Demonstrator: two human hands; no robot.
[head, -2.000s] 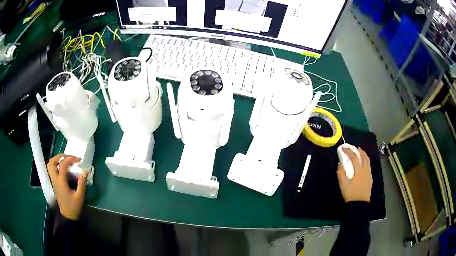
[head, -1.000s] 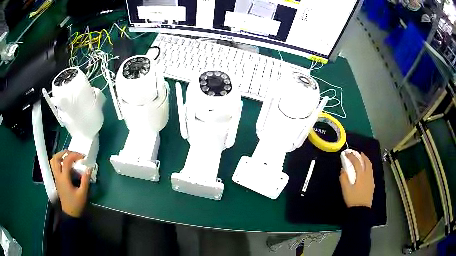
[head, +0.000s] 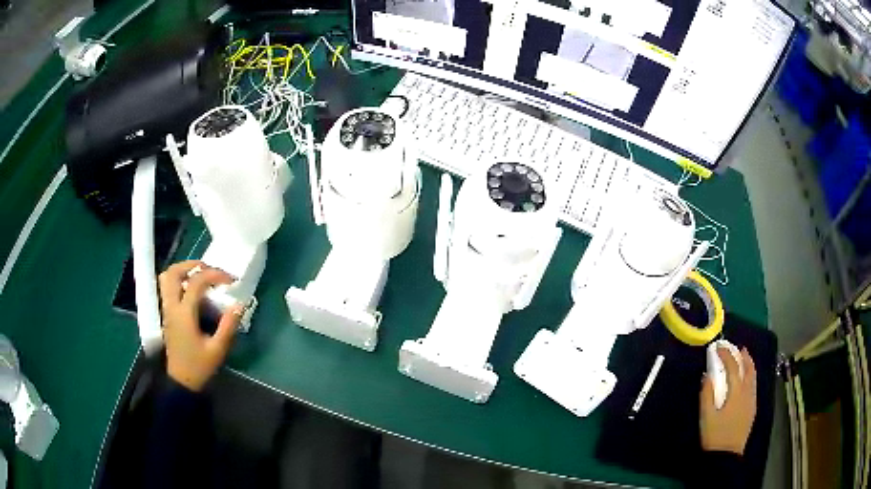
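Note:
Several white PTZ dome cameras lie in a row on the green bench mat, bases toward me, dark LED rings away from me. My left hand [head: 199, 320] grips the mounting bracket of the leftmost camera [head: 234, 186]. The second camera [head: 368, 205], the third camera [head: 497, 253] and the rightmost camera [head: 626, 287] are not touched by a hand. My right hand [head: 728, 406] is closed over the white mouse [head: 719, 374] on the black mouse pad [head: 626, 457].
The monitor [head: 573, 57] and white keyboard [head: 535, 143] are behind the cameras. A yellow tape roll [head: 709, 329] and a thin white stick [head: 647, 386] lie by the mouse. At left are a black printer [head: 143, 105], white label strip [head: 144, 248] and tangled cables [head: 277, 76].
The view has turned left, so the bench things appear shifted right and more of the printer shows. My left hand stays on the leftmost camera's bracket and my right hand on the mouse.

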